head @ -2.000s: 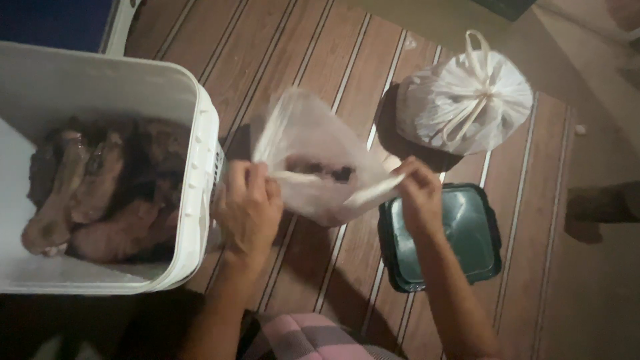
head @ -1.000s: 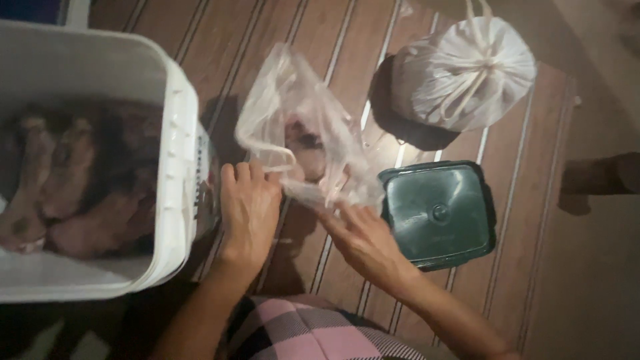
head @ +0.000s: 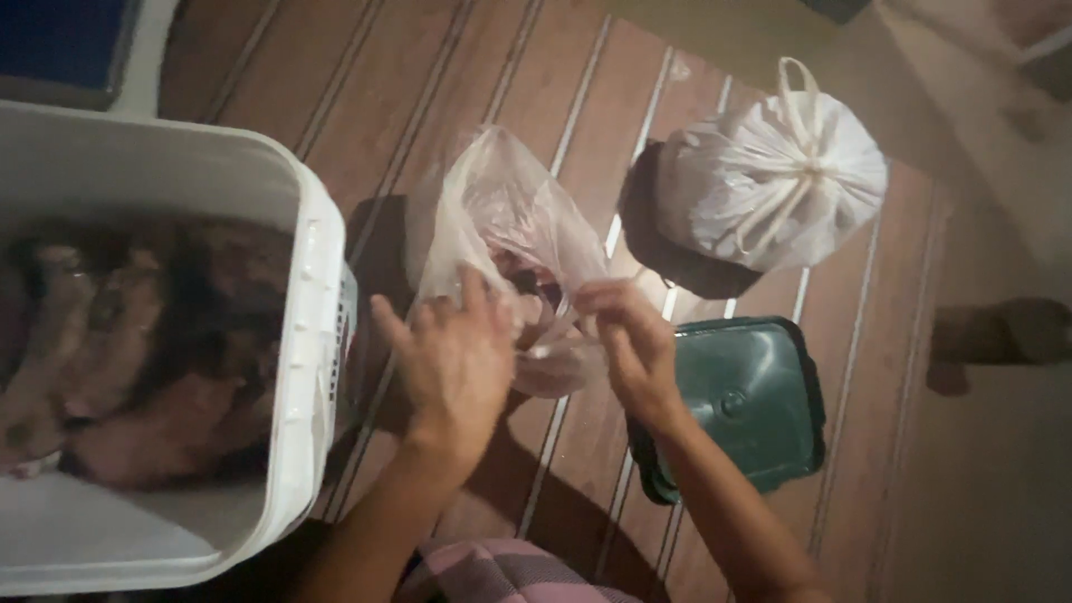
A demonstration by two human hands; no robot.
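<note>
A clear plastic bag (head: 536, 197) with pieces of raw meat (head: 540, 289) in it lies on the slatted table, its mouth partly spread. My left hand (head: 456, 368) rests over the bag's left near side, slightly blurred, with thumb and fingers apart; whether it grips any film is not plain. My right hand (head: 628, 343) pinches the bag's right edge between thumb and fingers. To the left stands a large white plastic tub (head: 314, 352) holding several big pieces of meat (head: 159, 368). A tied white bag (head: 779, 180), full, sits beyond my right hand.
A dark green plastic lid (head: 754, 402) lies on the table (head: 553, 75) beside and partly under my right forearm. A blue object with a pale frame (head: 63, 42) is at the upper left. Past the table's right edge is a dark post-like object (head: 1001, 331).
Both hands have shifted on the bag's rim. Two seconds ago they held it stretched wide; now they are closer together and my left hand's fingers are spread.
</note>
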